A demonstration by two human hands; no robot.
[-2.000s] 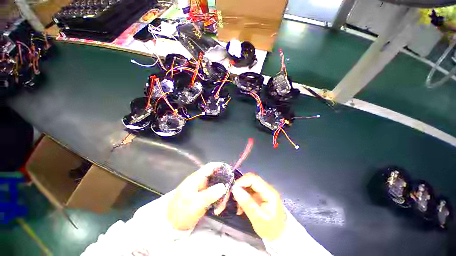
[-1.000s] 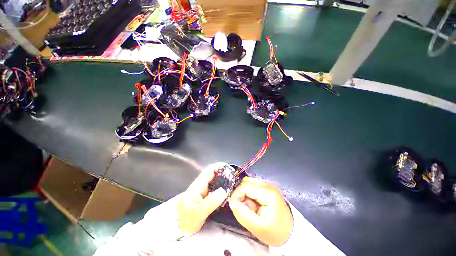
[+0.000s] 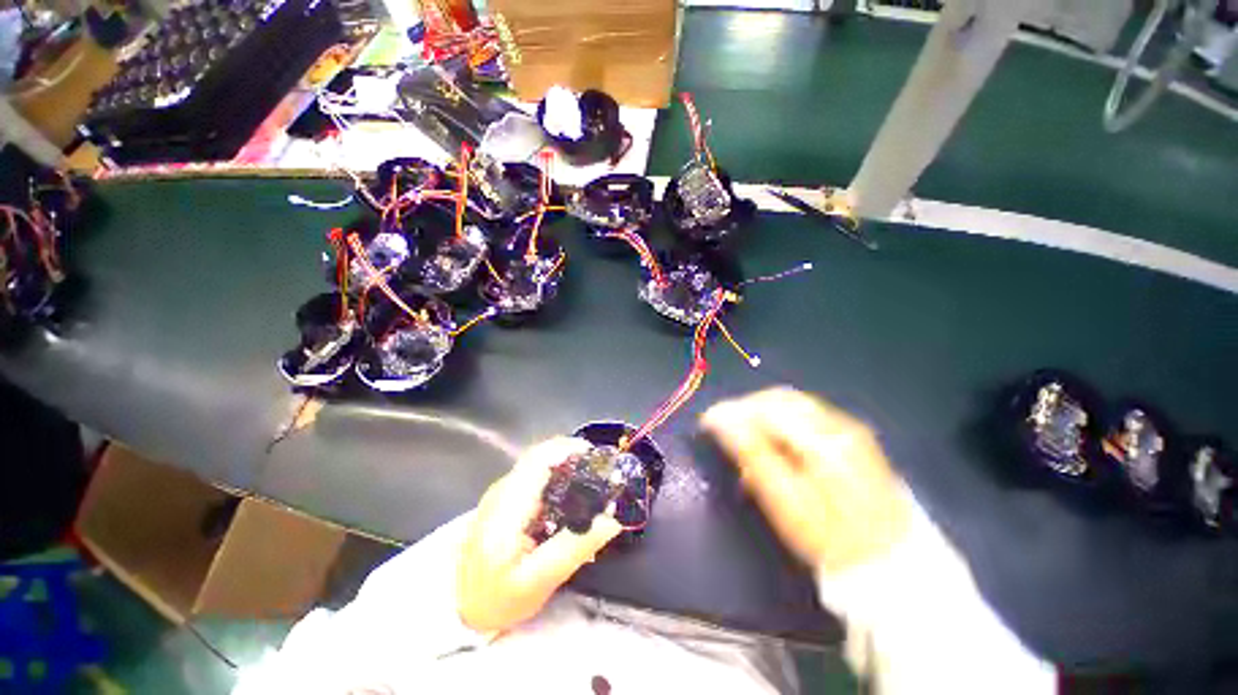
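Observation:
A round black housing [image 3: 649, 468] is held near the bench's front edge, with a dark inner module [image 3: 592, 485] in or over it. My left hand [image 3: 513, 543] grips the unit from the left, thumb across its lower face. Red lead wires [image 3: 668, 407] run from the unit up and to the right. My right hand [image 3: 804, 468] is off the unit, to its right, slightly blurred, with fingers extended and nothing visible in it. Whether the module is fully seated cannot be told.
Several units with wires up [image 3: 407, 350] cluster at centre-left. Three units [image 3: 1058, 424] stand in a row at right. A thin dark tool [image 3: 821, 215] lies by the white edge strip near the pale post [image 3: 937, 109]. An open cardboard box [image 3: 265, 564] is below left.
My right hand has let go of the unit and moved to the right, its fingers opening. My left hand still holds the unit. The view has shifted slightly.

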